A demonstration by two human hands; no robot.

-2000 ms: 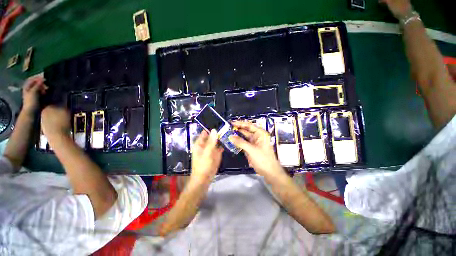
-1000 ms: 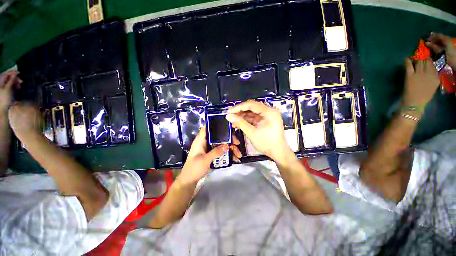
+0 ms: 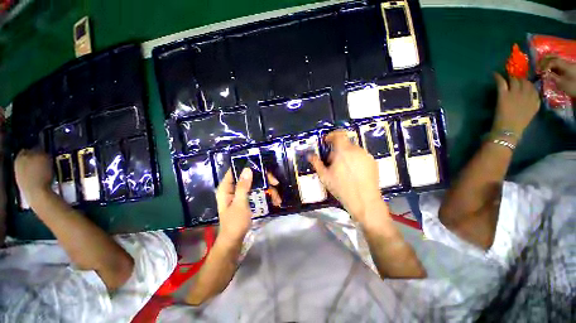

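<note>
My left hand (image 3: 234, 203) holds a phone body (image 3: 256, 175) with a dark screen above a pale keypad, screen up, over the front pockets of the black blister tray (image 3: 271, 63). My right hand (image 3: 355, 169) is over the front row, fingers bent down among the front housings. One gold-edged front housing (image 3: 311, 188) lies by its thumb. Further front housings (image 3: 381, 151) lie in pockets to the right, partly behind the hand. Its fingertips are blurred, so whether they grip a housing cannot be told.
At left is a second black tray (image 3: 82, 82) with housings and a neighbour's hand (image 3: 33, 173). A phone (image 3: 83, 36) lies on the green table behind it. At right, another person's hands (image 3: 519, 104) are by orange-red parts (image 3: 517, 62) and a clear bag (image 3: 554, 94).
My right hand has left the phone body and moved right and down to the front housings. My left hand keeps the phone body, now slightly tilted. The view has shifted.
</note>
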